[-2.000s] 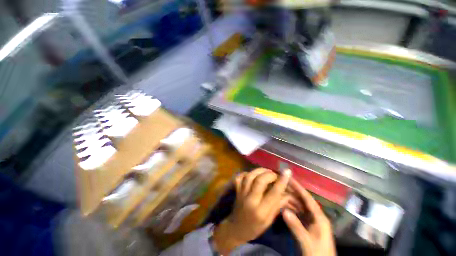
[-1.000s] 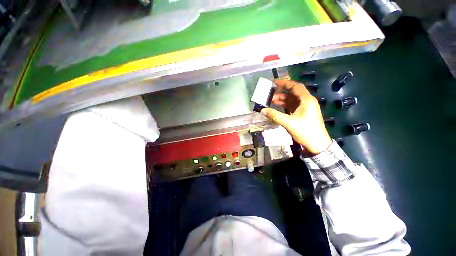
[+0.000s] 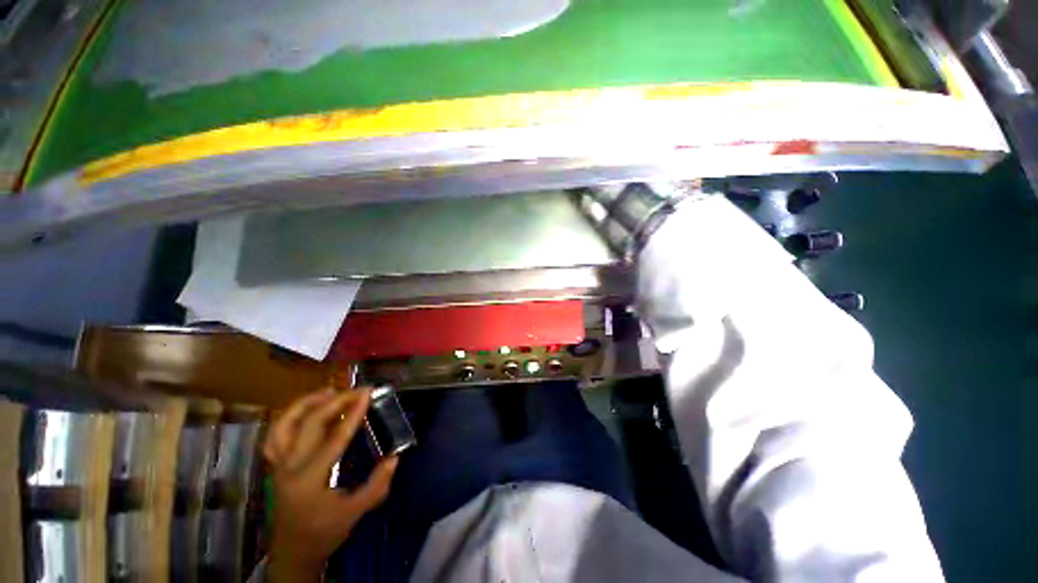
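My left hand (image 3: 313,484) is at the lower left, above my lap, and holds a small housing (image 3: 389,423) between thumb and fingers. The housing shows a dark face with a silvery edge. My right arm reaches under the front edge of the printing screen (image 3: 455,142). My right hand is hidden under the frame; only the checked cuff and white sleeve show. The flat grey-green printing table (image 3: 438,236) lies under the screen. Whether anything is in my right hand does not show.
White paper (image 3: 268,296) lies at the table's left. The red strip (image 3: 467,330) and control panel (image 3: 501,366) run along the front. Stacked housings between tan boards (image 3: 128,490) stand at lower left by an orange-brown side table (image 3: 194,359). Several black cylindrical parts (image 3: 817,241) show at right.
My right hand was in view with a white-faced housing near the table's right; now it is under the screen. My left arm has drawn back from under the screen, and my left hand holds a housing.
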